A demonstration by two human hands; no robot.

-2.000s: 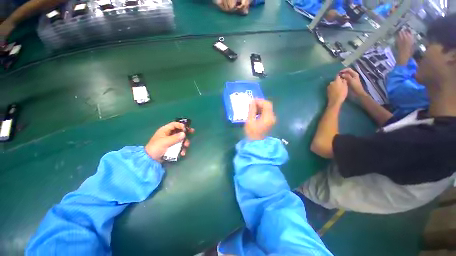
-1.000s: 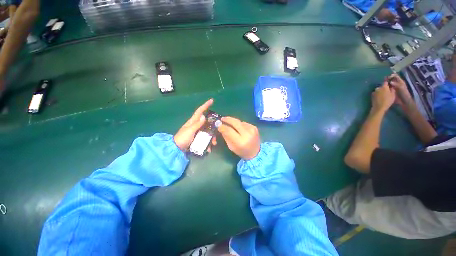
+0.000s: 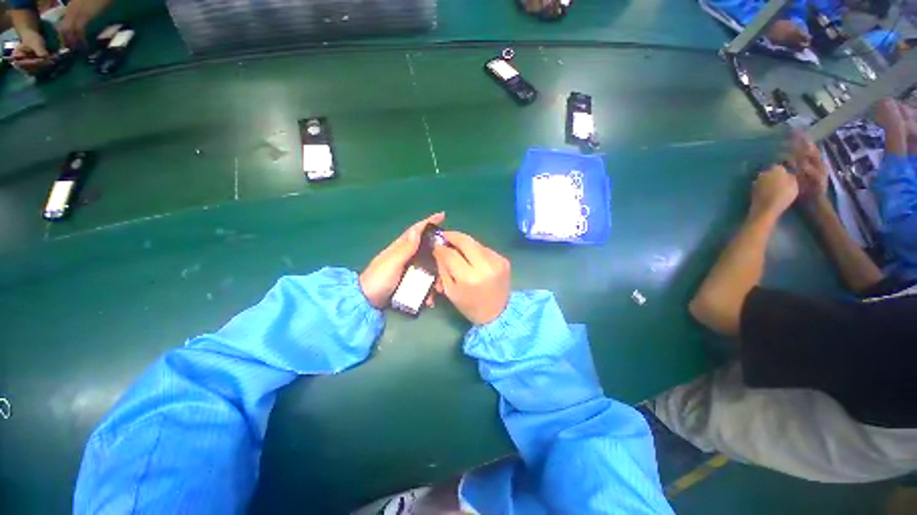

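Note:
My left hand [image 3: 390, 270] holds a black phone [image 3: 415, 284] with a white rectangle on its lower half, tilted, in front of me. My right hand [image 3: 476, 277] has its fingertips at the phone's upper end; a small pale spot shows there, and whether the fingers grip a ring is hidden. A blue bin [image 3: 522, 201] with white contents and several small white rings [image 3: 576, 181] at their right edge stands to the right, beyond my right hand.
Black phones lie spaced on the green surface, at far left [image 3: 66, 185], centre-left [image 3: 317, 149] and further right [image 3: 580, 119]. Another phone [image 3: 512, 78] has a ring [image 3: 508, 53] beside it. Clear stacked trays [image 3: 302, 22] stand at the back. A person's forearm [image 3: 732, 253] is at right.
My right hand has come from the blue bin to the phone's upper end, and its fingers have since closed in over that end. The view has shifted. Another worker's hands now show at far upper left.

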